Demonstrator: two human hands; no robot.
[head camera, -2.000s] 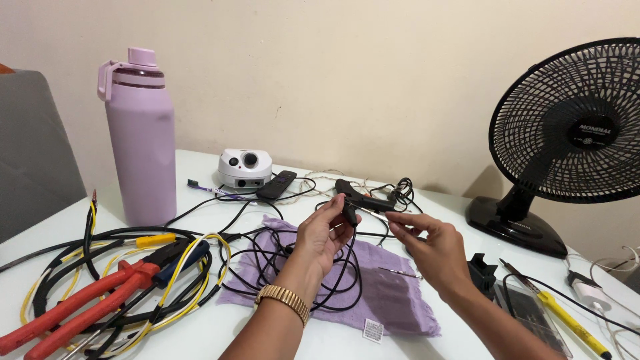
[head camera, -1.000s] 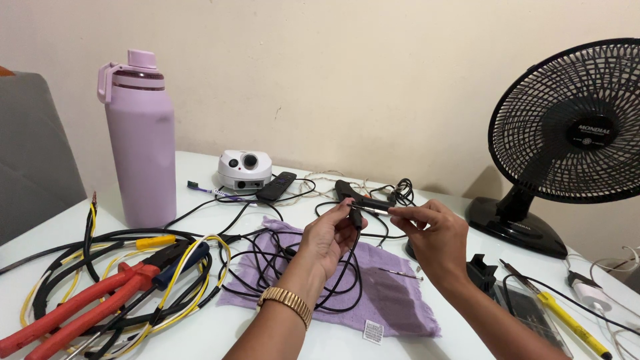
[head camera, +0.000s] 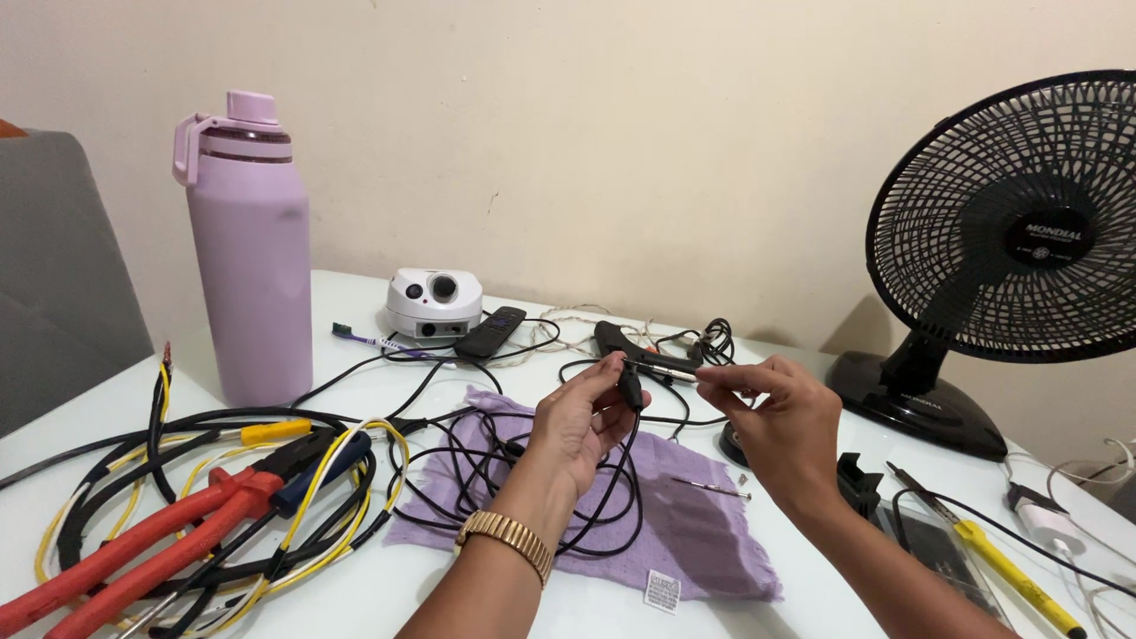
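My left hand (head camera: 581, 417), with a gold watch band at the wrist, holds a small black cable connector (head camera: 630, 388) upright above a purple cloth (head camera: 701, 524). From the connector a black cable (head camera: 635, 461) runs down into loose coils on the cloth. My right hand (head camera: 777, 417) pinches a thin silver precision screwdriver (head camera: 670, 372) between thumb and fingers. Its tip meets the top of the connector near my left fingertips; the exact contact is too small to tell. A second thin metal tool (head camera: 710, 487) lies on the cloth's right part.
Red-handled pliers (head camera: 169, 541) rest on coiled yellow, white and black cables at left, before a lilac bottle (head camera: 253, 266). Behind are a white device with lenses (head camera: 433, 302), a remote (head camera: 491, 333) and a black glue gun (head camera: 635, 348). At right are a yellow soldering iron (head camera: 1012, 577) and a black fan (head camera: 923, 408).
Two seconds ago my right hand was lower, with the screwdriver slanting up toward the connector; now it is raised slightly and the screwdriver is nearly level. The left hand keeps hold of the connector.
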